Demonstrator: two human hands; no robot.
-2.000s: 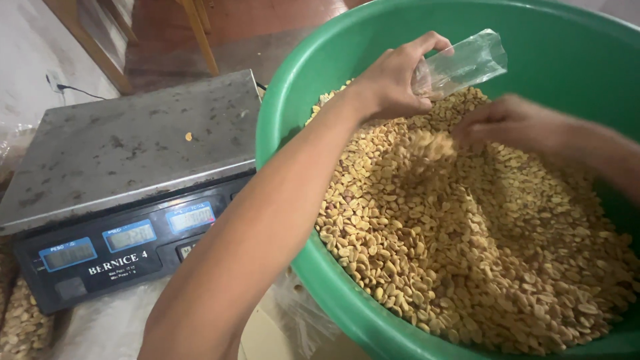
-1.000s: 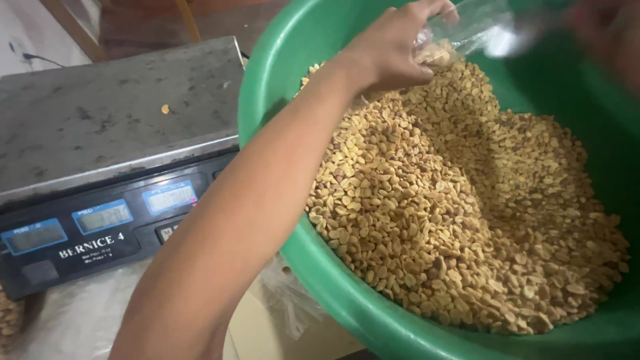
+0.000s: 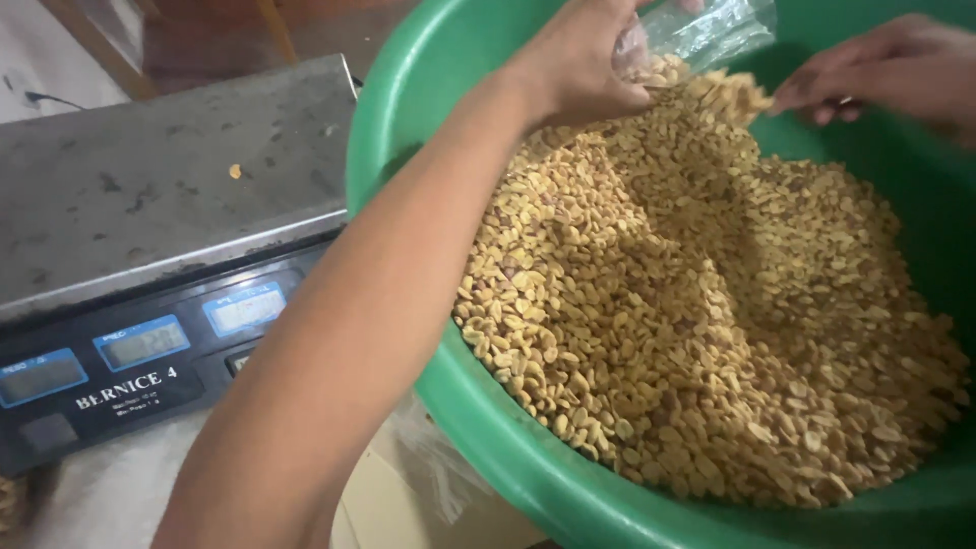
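Observation:
A large green plastic tub (image 3: 488,457) holds a heap of shelled, split peanuts (image 3: 648,328). At the tub's far side my left hand (image 3: 587,69) grips a clear plastic bag (image 3: 713,34), which lies on its side with some peanuts near its mouth. To the right, my right hand (image 3: 854,76) is over the far part of the tub, fingers bent and blurred. A clump of peanuts (image 3: 724,95) is between its fingertips and the bag; whether the hand holds a scoop or other tool cannot be told.
A digital scale with a flat metal platform (image 3: 168,175) and a dark display panel (image 3: 145,358) stands left of the tub, one peanut piece (image 3: 235,171) on the platform. Thin clear plastic (image 3: 442,465) lies below, between scale and tub. Wooden legs (image 3: 278,30) show behind.
Two seconds ago my right hand was in the peanuts; one second ago it was blurred at the upper right. Now it is close to the bag, with peanuts at its fingertips. My left hand keeps the bag.

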